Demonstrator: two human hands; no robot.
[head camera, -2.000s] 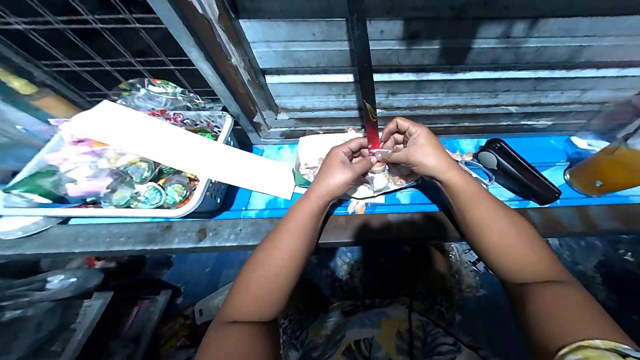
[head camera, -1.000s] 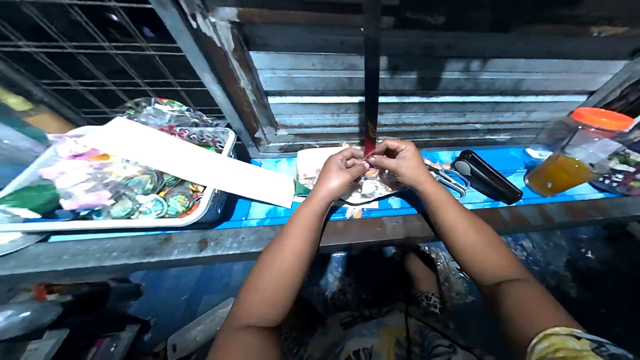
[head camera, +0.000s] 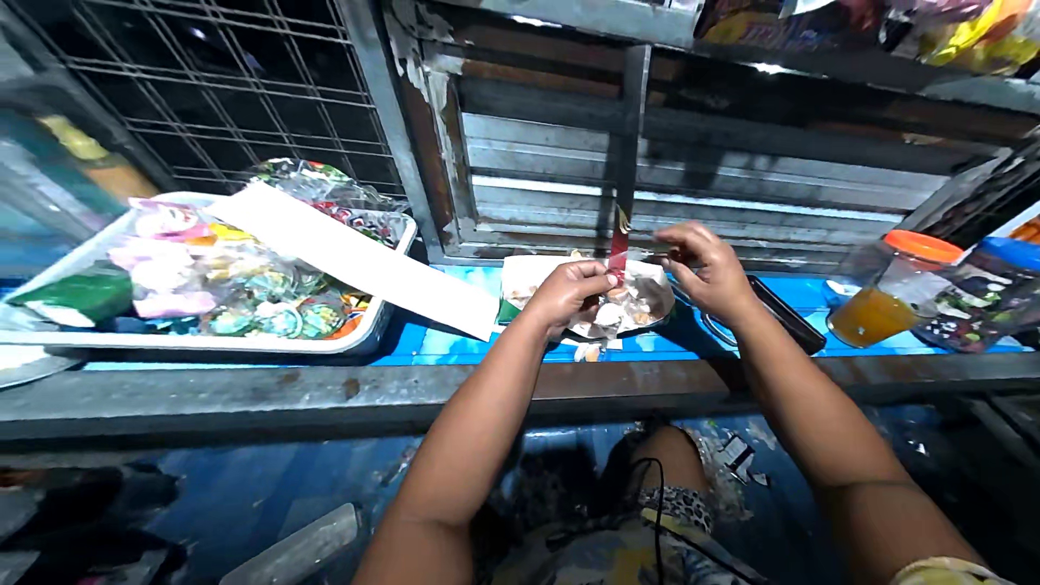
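My left hand (head camera: 571, 294) pinches the lower end of a narrow red strip (head camera: 620, 244) that stands upright, with a gold mark near its top. Clear film seems to stretch from it toward my right hand (head camera: 705, 268), whose fingers are spread at the right; whether they hold the film cannot be told. Below both hands, a plate (head camera: 654, 302) lined with whitish paper or plastic carries small pale pieces. Behind my right forearm lie a scissors-like tool (head camera: 715, 329), partly hidden, and a black case (head camera: 786, 315).
A white plastic basket (head camera: 268, 344) of packaged sweets or trinkets stands left, with a long white card strip (head camera: 366, 264) across it. At right are an orange-lidded jar (head camera: 881, 313) of orange contents and a blue-lidded jar (head camera: 979, 301). Metal slats and wire mesh rise behind the ledge.
My hands were together at the red strip; my right hand has moved away to the right and its fingers have spread. My left hand stays at the strip.
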